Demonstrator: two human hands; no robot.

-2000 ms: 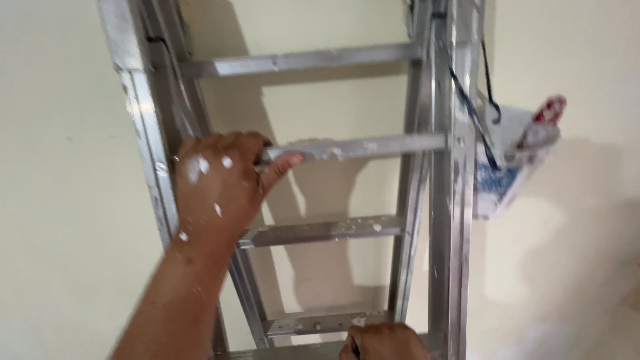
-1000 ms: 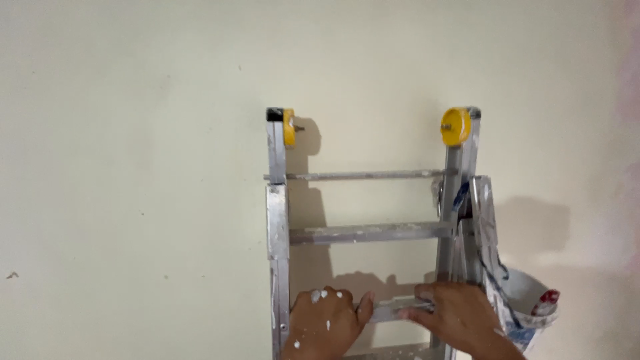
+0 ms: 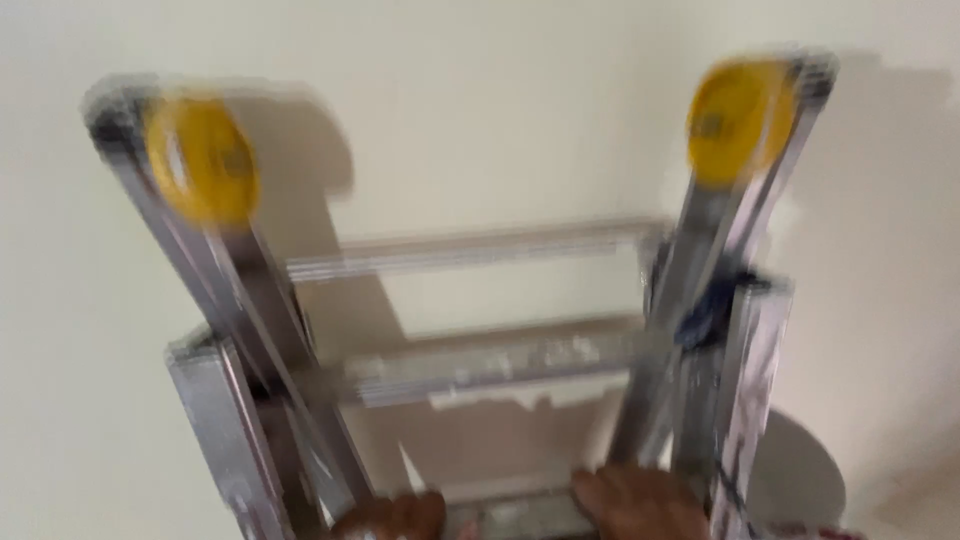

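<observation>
An aluminium extension ladder with paint spatters leans against a pale wall, a yellow wheel at its upper left end and another yellow wheel at its upper right. Near the bottom edge, my left hand rests with its fingers over the left part of a rung. On the same rung, my right hand is closed near the right rail. Dark blue cord or cloth is tied at the right rail. The view is blurred, and both palms are hidden.
The cream wall stands behind the ladder and carries its shadows. A rounded shadow falls right of the right rail. At the bottom right edge a bit of something red shows, mostly cut off.
My left hand has left the rung beside it two seconds ago for a higher one; my right hand has also come up. The view has moved up and closer to the ladder's top.
</observation>
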